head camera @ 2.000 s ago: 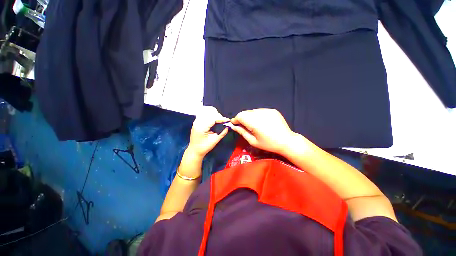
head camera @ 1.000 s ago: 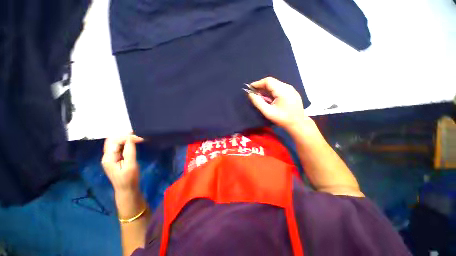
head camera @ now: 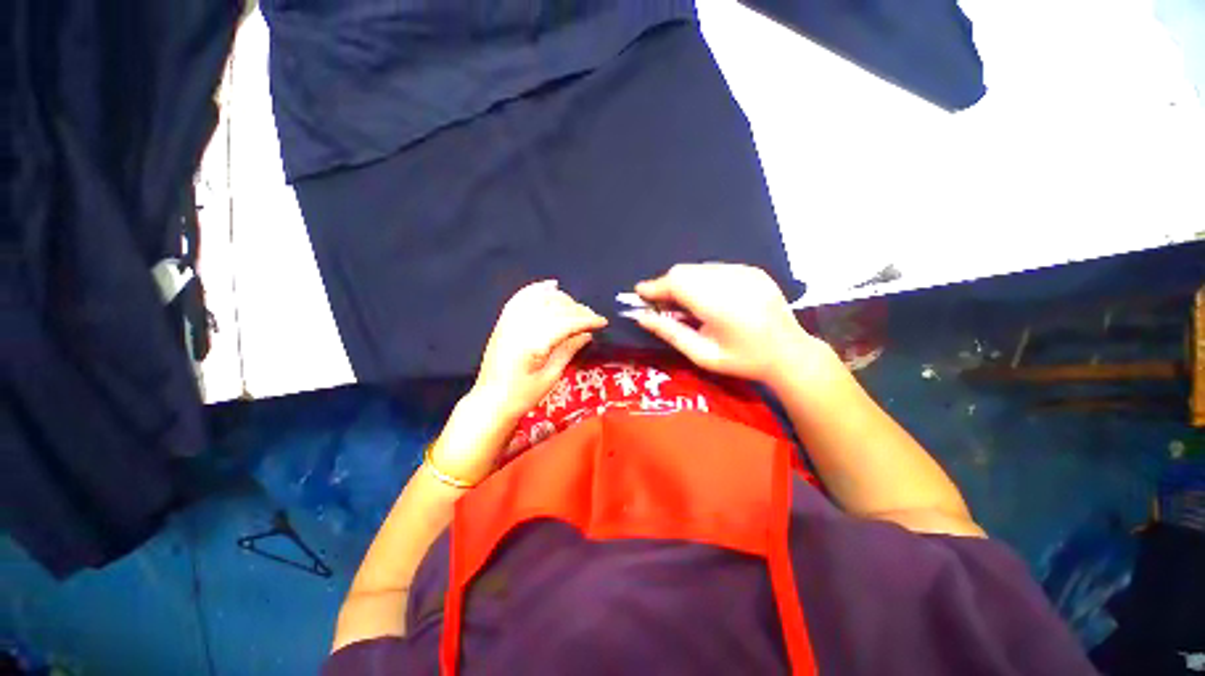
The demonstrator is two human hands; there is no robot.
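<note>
The navy garment (head camera: pixel 529 211) lies on the white table, with an upper layer ending in a loose edge across it and its hem at the table's front edge. My left hand (head camera: pixel 535 337) pinches at the hem, fingertips together; what lies between them is too small to tell. My right hand (head camera: pixel 727 320) holds small metallic thread snips (head camera: pixel 638 304), their tips pointing left towards my left fingertips, just above the hem. The snips' handle is mostly hidden in my fingers. A sleeve (head camera: pixel 899 46) reaches out at the upper right.
A dark garment pile (head camera: pixel 93 264) hangs over the white table (head camera: pixel 1057 145) at the left, with a small white tag (head camera: pixel 172 279) at its side. A dropped hanger (head camera: pixel 286 544) lies on the blue floor. The red apron (head camera: pixel 661 475) is against the table edge.
My left hand has moved right along the hem and up. My right hand with the snips has moved down towards it. The view has shifted since the earliest frame.
</note>
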